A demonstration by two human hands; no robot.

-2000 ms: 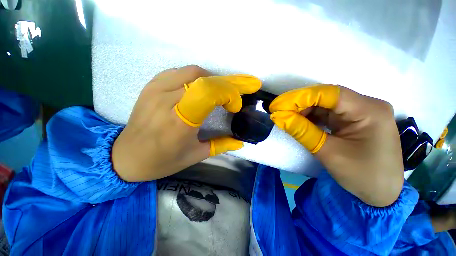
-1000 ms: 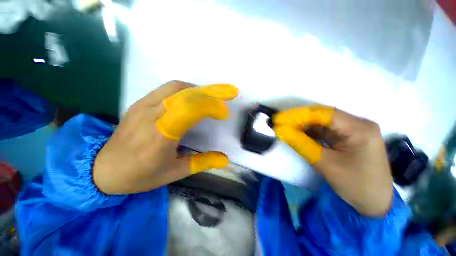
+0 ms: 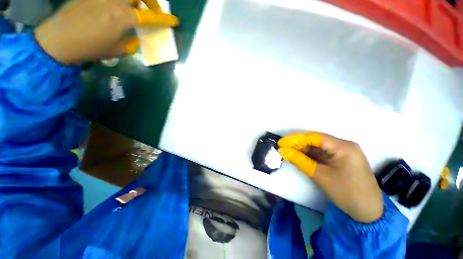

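Note:
A black watch case (image 3: pixel 261 153) with a bright glare patch lies on or just above the white mat (image 3: pixel 223 101). My right hand (image 3: pixel 330 164), with yellow finger cots, pinches its right edge between thumb and finger. My left hand (image 3: pixel 101 30) is at the upper left over the green bench, its cot-covered fingers on a cream-yellow pad with a white border (image 3: pixel 158 46). Part of the pad is hidden behind the fingers.
Two black watch cases (image 3: pixel 414 189) sit at the mat's right edge. A red-orange tray (image 3: pixel 406 25) is at the upper right. A greyish clear sheet (image 3: pixel 315 50) lies on the far mat. White scraps (image 3: pixel 116 88) and yellow finger cots (image 3: pixel 445 178) lie on the green surface.
My left hand has left the watch case and moved to the upper left, where it holds the pad. My right hand still holds the case. The view has shifted, showing more of the red-orange tray.

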